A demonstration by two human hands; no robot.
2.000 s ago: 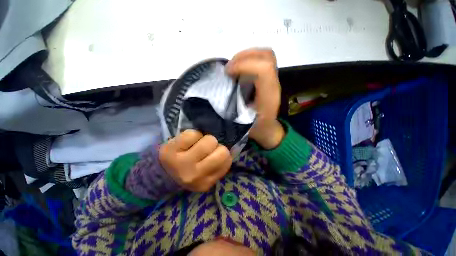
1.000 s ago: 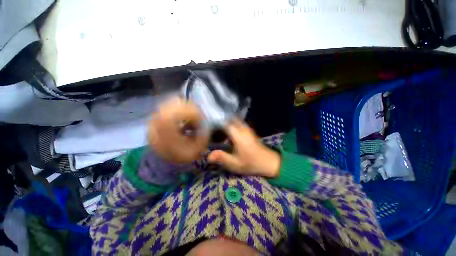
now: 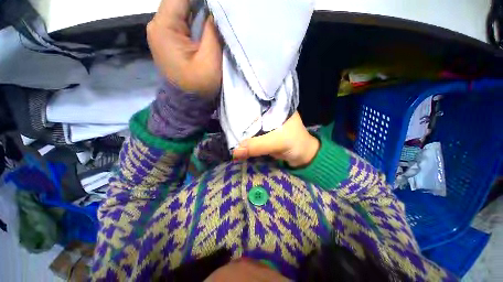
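Observation:
A pale grey fabric piece with thin dark seam lines is held over the lap, in front of the table edge. It narrows to a point, with folded layers below. My left hand grips its upper left side, with the fingers partly hidden behind the cloth and cut off by the top edge. My right hand pinches the lower end between thumb and fingers. No dark or striped side of the piece can be made out clearly.
The white table runs along the top. Layered grey, dark and striped cut pieces lie at left. A blue plastic basket with small packets is at right. Black shears are cut off at the upper right.
The fabric was held as a ring with dark and striped parts showing, then blurred between the hands. It is now stretched out, grey side showing. My left hand has moved up.

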